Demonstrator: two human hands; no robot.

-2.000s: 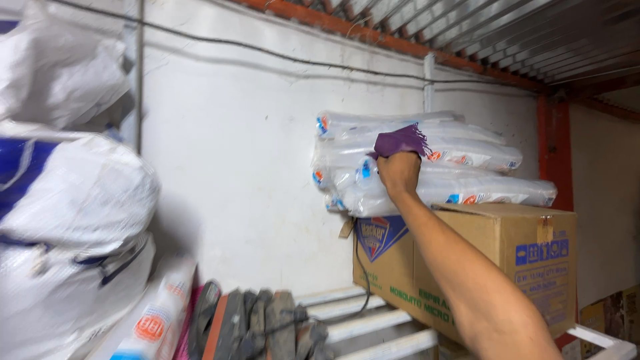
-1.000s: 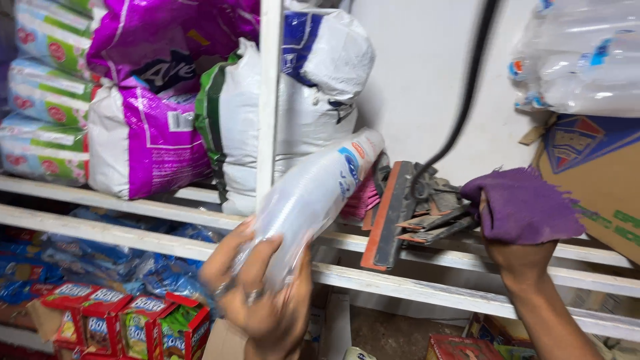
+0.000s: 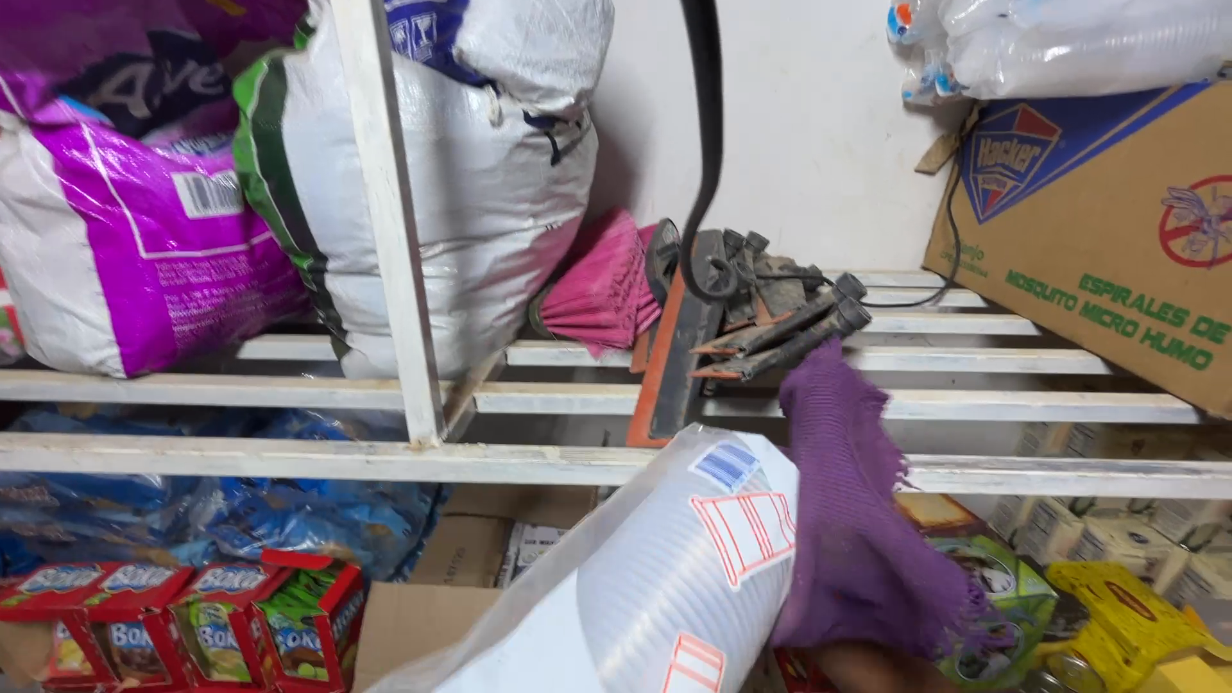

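Note:
A plastic-wrapped sleeve of stacked disposable cups rises from the bottom edge in front of the shelf. My left hand is out of view, so its hold on the sleeve cannot be seen. My right hand shows only as a blurred part at the bottom edge, under a purple ribbed cloth that it grips. The cloth touches or overlaps the sleeve's right side. Behind them, a pile of dusty squeegee heads lies on the white slatted shelf, beside folded pink cloths.
Large white sacks and a purple sack stand left of a shelf upright. A mosquito-coil carton stands right, with more wrapped cups on it. A black cable hangs in front. Red boxes sit below.
The view has swung left and down since the first frame. My right hand with the purple cloth has left the cups on the carton. My left hand, on the cup sleeve one second ago, has gone out of view.

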